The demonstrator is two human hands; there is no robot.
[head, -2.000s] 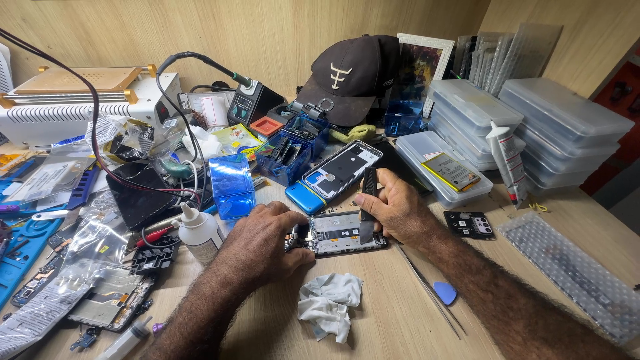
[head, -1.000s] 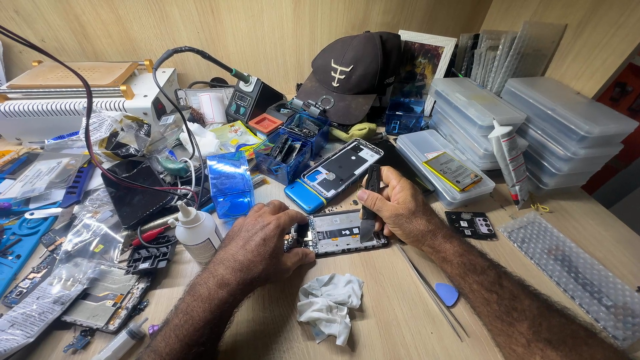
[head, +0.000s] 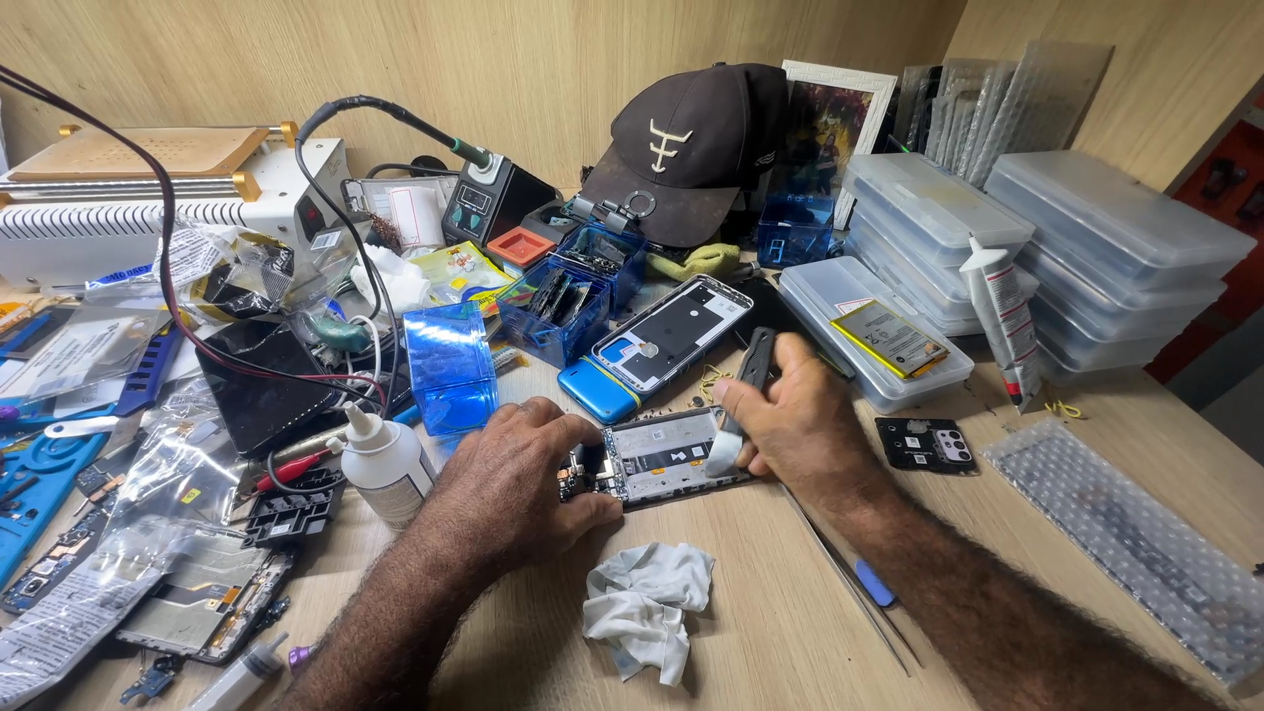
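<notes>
An opened smartphone point(head: 657, 457) lies flat on the wooden desk, its circuit board at the left end and the bare battery bay to the right. My left hand point(head: 528, 484) holds it down by the left end, thumb on the near edge and fingers on the far edge. In my right hand point(head: 795, 420) is a black-handled scraper point(head: 729, 446), its broad pale metal blade angled down against the right part of the bay. A crumpled white cloth point(head: 652, 607) lies in front of the phone. Behind the phone, a phone frame point(head: 681, 336) rests on a blue object.
A white bottle point(head: 388, 474) stands beside my left wrist. Tweezers point(head: 859, 583) and a blue pick point(head: 875, 584) lie by my right forearm. A battery point(head: 891, 339) rests on a plastic case point(head: 839, 296). Phone parts and bags crowd the left; a rear cover piece point(head: 926, 445) lies right.
</notes>
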